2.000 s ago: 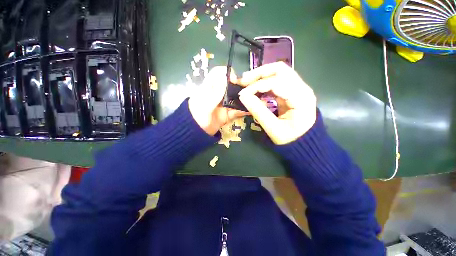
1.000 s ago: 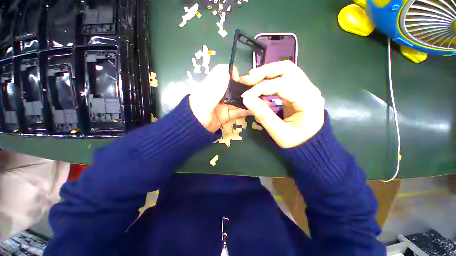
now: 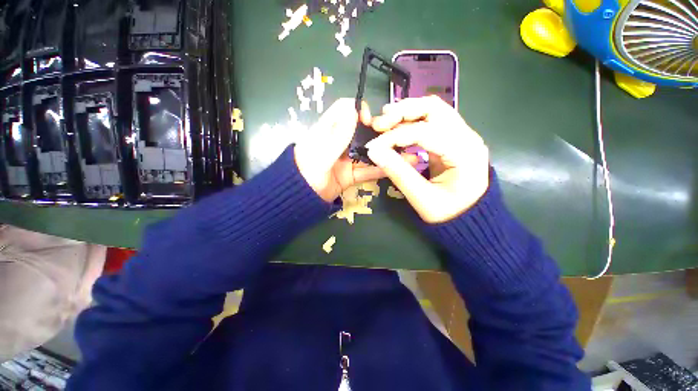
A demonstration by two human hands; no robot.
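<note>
My left hand (image 3: 327, 153) grips a thin black rectangular frame (image 3: 362, 85) and holds it tilted above the bench, its open window upward. My right hand (image 3: 436, 156) is at the solid lower end of the frame, thumb and index finger pinched against it; whether a small piece is between the fingertips is hidden. A light-rimmed phone (image 3: 430, 74) with a lit purplish screen lies flat behind the hands, partly covered. A loose pile of cream bits (image 3: 353, 203) lies just below my hands.
A glossy black blister tray (image 3: 200, 114) with pocketed parts is at left. White scraps (image 3: 312, 90) and more bits (image 3: 342, 23) lie beyond. A blue and yellow fan (image 3: 597, 38) stands upper right, its white cable (image 3: 602, 153) running down the green bench (image 3: 528, 99). Part of a person shows lower left.
The frame's lower end has tilted slightly in my left hand. My right hand shifted right, then slightly back left, and stays at the frame's lower end.
</note>
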